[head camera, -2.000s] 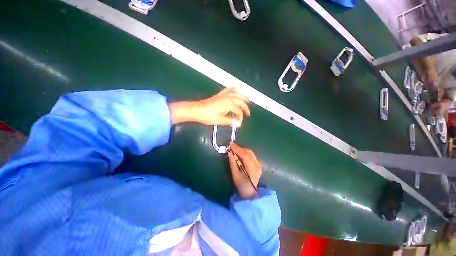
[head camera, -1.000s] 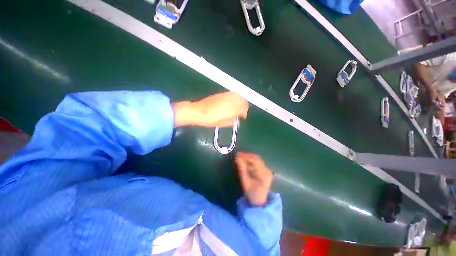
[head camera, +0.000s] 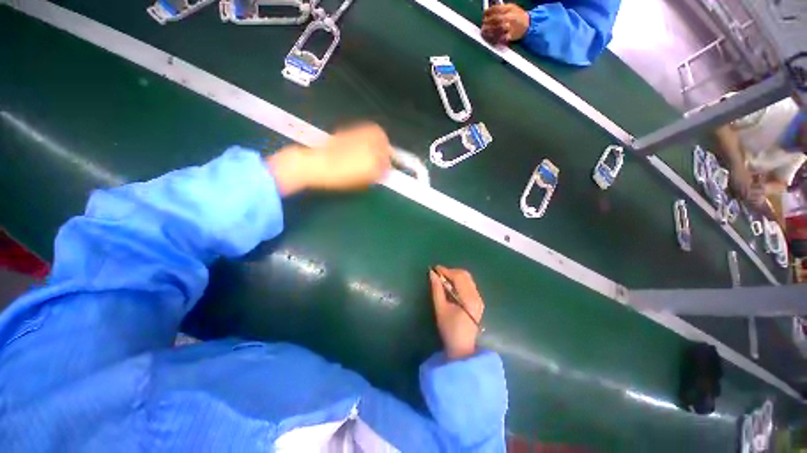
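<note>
My left hand (head camera: 341, 157) is blurred over the near pale rail and grips a white oval frame (head camera: 411, 165). The frame's loop sticks out to the right of my fingers, across the rail; its other end is hidden by my hand. My right hand (head camera: 458, 305) is above the green bench, nearer my body, and holds a thin dark pointed tool (head camera: 462, 303) like a pen. The tool's tip is apart from the frame.
Several similar frames with blue-silver ends, one of them here (head camera: 460, 144), lie beyond the rail (head camera: 257, 108). A dark bundle (head camera: 701, 378) is at the right. A metal bar (head camera: 721, 300) crosses at right. Another person's hand (head camera: 504, 24) is at the top; another worker is at far right.
My left hand has carried the frame from the near bench up and left to the rail. My right hand has moved slightly away. Frames beyond the rail have shifted, and a blue sleeve and hand appear at the top.
</note>
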